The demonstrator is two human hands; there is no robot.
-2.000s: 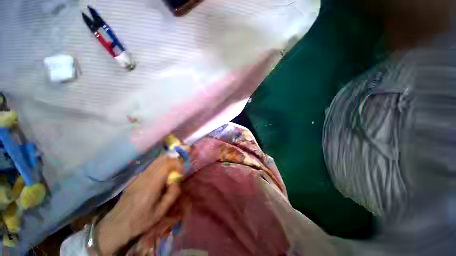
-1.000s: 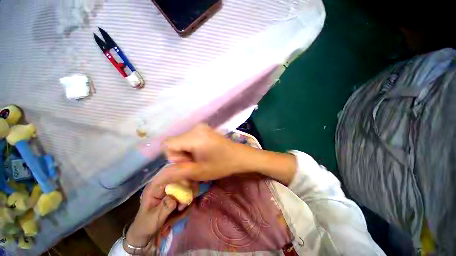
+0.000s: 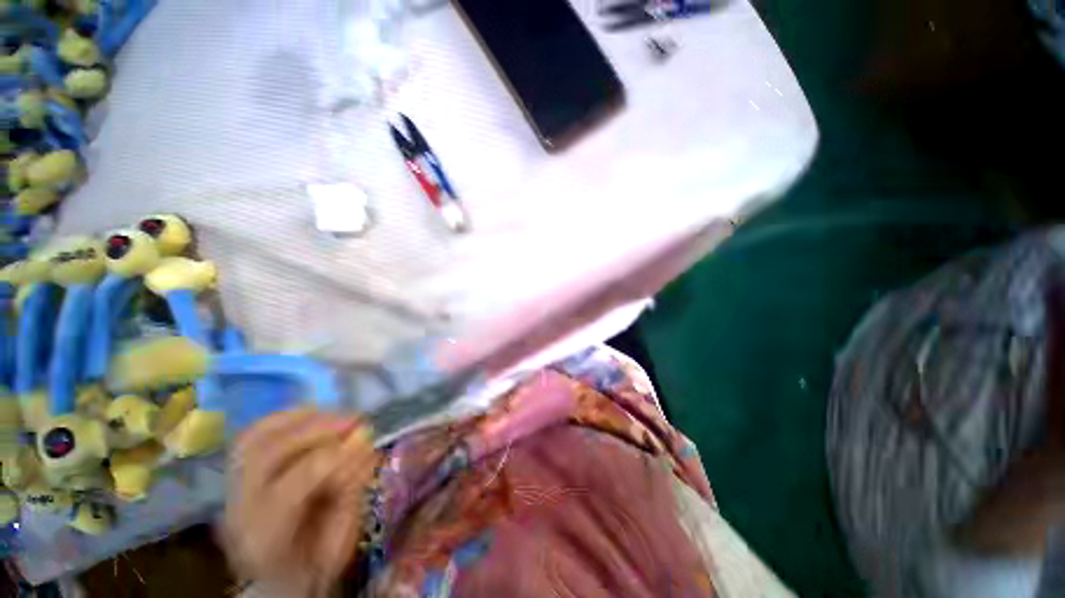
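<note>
My left hand (image 3: pixel 298 496), blurred, is at the table's near edge, closed on a plush piece. The piece's light-blue strip (image 3: pixel 275 380) bends in a loop above my fingers, and a blurred yellow padded end (image 3: pixel 158 362) points left over the pile. My right hand (image 3: pixel 1014 502) is a dark blur at the right edge, partly cut off, in front of the grey sack; its fingers cannot be made out. No needle shows.
Finished plush pieces (image 3: pixel 82 333) pile at the table's left. Snips (image 3: pixel 426 173), a white block (image 3: pixel 339 208), white fluff (image 3: pixel 362 53) and a phone (image 3: pixel 543 64) lie further back. A grey sack (image 3: pixel 923 409) stands right on green floor.
My left hand has moved left from the lap towards the pile with the plush piece. My right hand has left it and swung far right. The view has shifted, showing more of the pile and phone.
</note>
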